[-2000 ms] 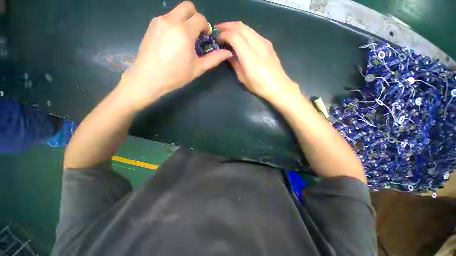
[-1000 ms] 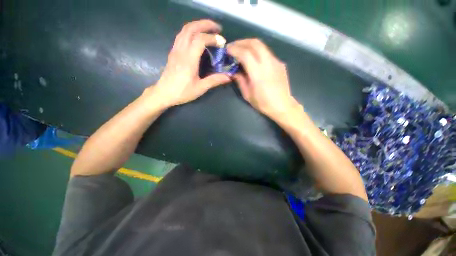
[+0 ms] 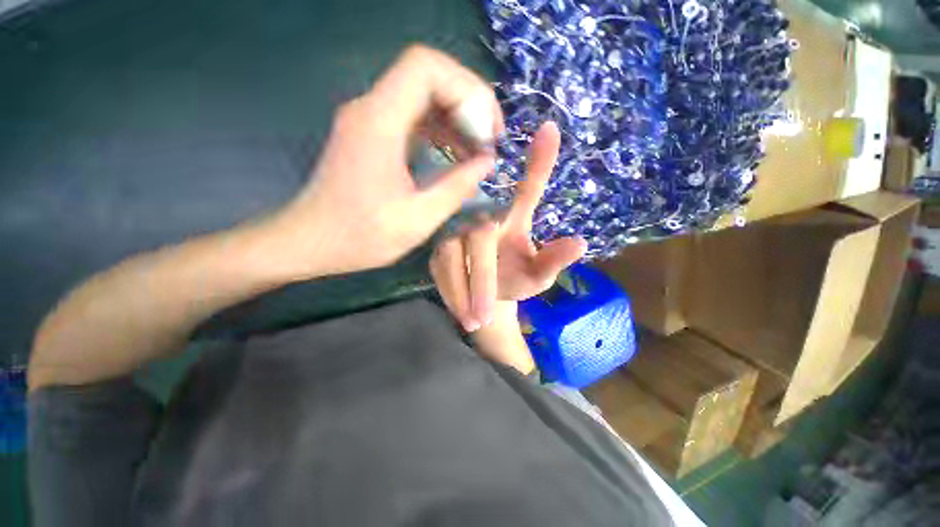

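Note:
The large pile of blue circuit boards (image 3: 618,113) with white wires and pale discs lies at the top centre. My left hand (image 3: 397,170) is at the pile's left edge, thumb and fingertips curled towards each other. A pale spot shows at its fingertip, and a small light-coloured bit shows inside the curl; blur hides whether anything is gripped. My right hand (image 3: 505,252) is just below and right of it, at the pile's lower edge, fingers apart, with nothing seen in it.
The dark green bench (image 3: 186,113) extends left. A bright blue plastic stool or basket (image 3: 593,335) stands below the pile. Open cardboard boxes (image 3: 763,278) are at the right. A round yellow item (image 3: 845,138) sits on cardboard at the upper right.
The view has swung right, bringing the pile to the centre and the boxes into view. My hands were together around a blue board piece; now they are separate and my right hand has opened.

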